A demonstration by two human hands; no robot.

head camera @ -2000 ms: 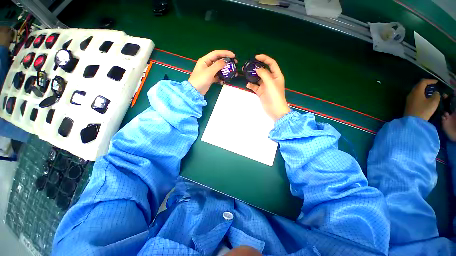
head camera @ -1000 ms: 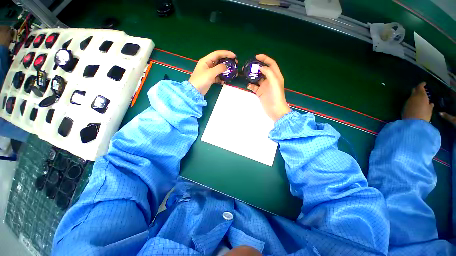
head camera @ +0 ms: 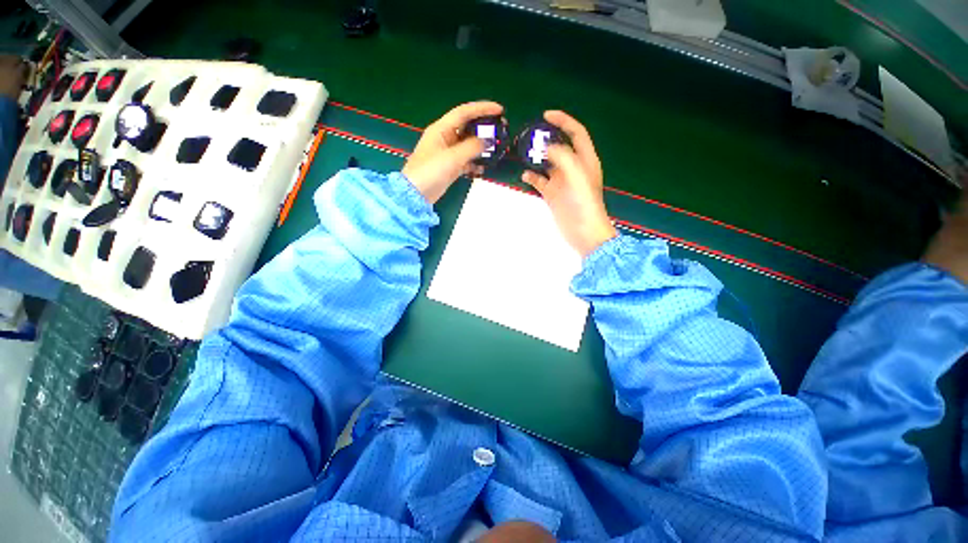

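My left hand holds a round black smartwatch unit by its edge, with the thumb near the lit screen. My right hand holds a second round unit, its screen showing white and purple patches. The two units are side by side, close together, above the far edge of a white paper sheet that lies flat on the green belt. The fingers behind the units are partly hidden.
A white foam tray with dark cutouts, watches and red-faced units lies at left, above a blister tray. Another person's sleeve is at right. A metal rail with a tape roll runs along the far side.
The screens in both my hands now show different white patches; my hands have barely moved. The other person's arm has moved right and forward. A dark unit at the top has shifted slightly right.
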